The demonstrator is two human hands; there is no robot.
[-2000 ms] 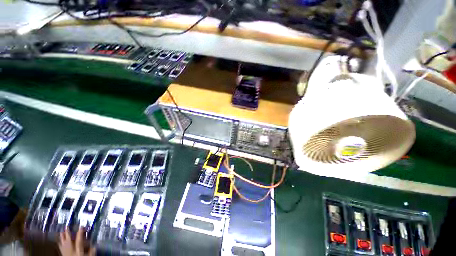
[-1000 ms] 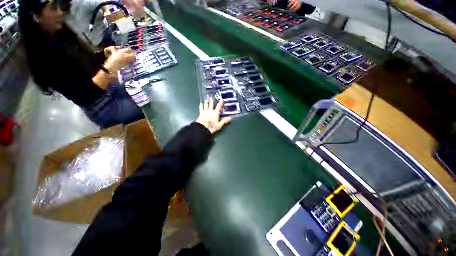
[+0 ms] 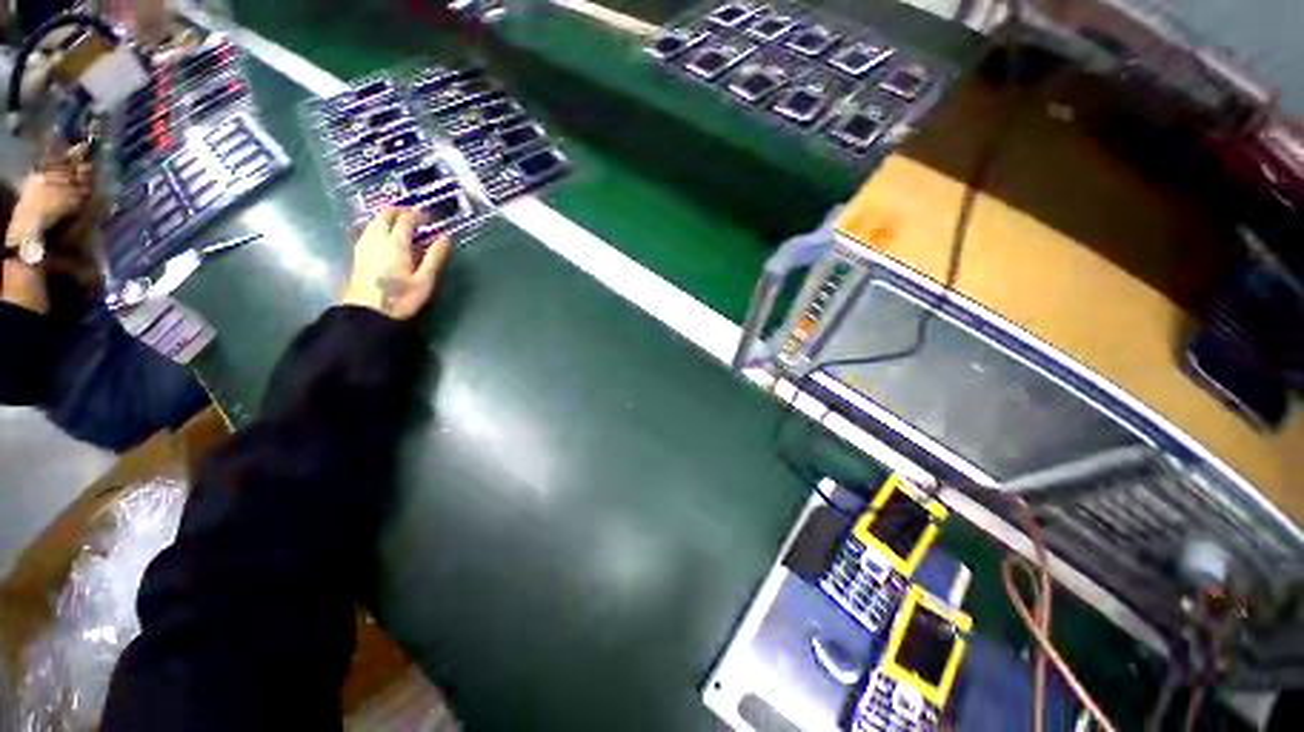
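Observation:
A clear blister tray (image 3: 469, 203) of dark keypad phones, screens up, lies at the upper left, across the conveyor's white edge. My left hand (image 3: 393, 265) rests palm down at its near corner, fingertips on the tray and nearest phone, thumb apart. The fingers' undersides are hidden. My right hand is out of the picture. Two yellow-framed phones, one upper (image 3: 902, 526) and one lower (image 3: 925, 646), lie on a blue plate (image 3: 772, 651) at the lower right.
The tester (image 3: 987, 375) stands right under a wooden shelf (image 3: 1087, 258) holding a dark smartphone (image 3: 1247, 343). Orange-brown cables (image 3: 1040, 601) hang below. Another phone tray (image 3: 801, 72) lies beyond. A person's hands (image 3: 50, 200) and trays (image 3: 200, 183) are left. An open box (image 3: 100, 601) holds clear plastic.
The phone tray has gone from the bench before me to the conveyor edge at left, with my left hand on it. The view has turned left; the fan and red-patched phones' tray at right left view.

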